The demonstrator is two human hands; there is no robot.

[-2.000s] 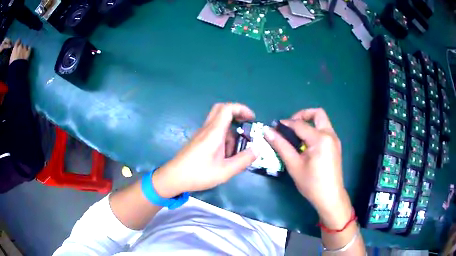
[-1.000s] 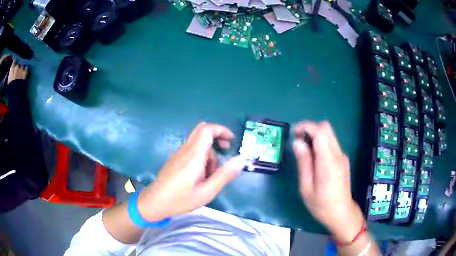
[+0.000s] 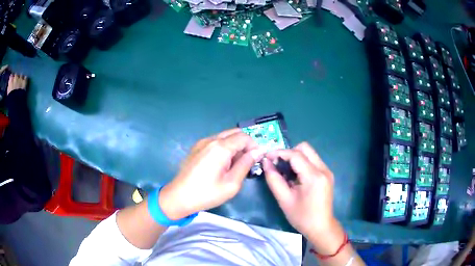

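A black square housing with a green circuit board (image 3: 266, 133) in it, board side up, is over the green mat near its front edge. My left hand (image 3: 216, 169) is at its lower left, thumb and fingertips pinched at the near edge of the board. My right hand (image 3: 304, 187) is at the near right corner, its fingertips meeting those of my left hand. A dark slim thing (image 3: 286, 169) shows within my right fingers; its shape is mostly hidden. What the fingertips pinch is too small to tell.
Filled housings (image 3: 400, 124) stand in long rows at right. Foam-backed boards (image 3: 281, 20) and green boards (image 3: 235, 31) lie heaped at the far side. A black housing with a round front (image 3: 69, 83) stands at left, more behind it. Another person's hand (image 3: 17, 82) and a red stool (image 3: 78, 195) are at left.
My hands have come together at the housing's near edge; a second ago they were apart on either side of it. The housing now sits slightly turned, its near part covered by fingers.
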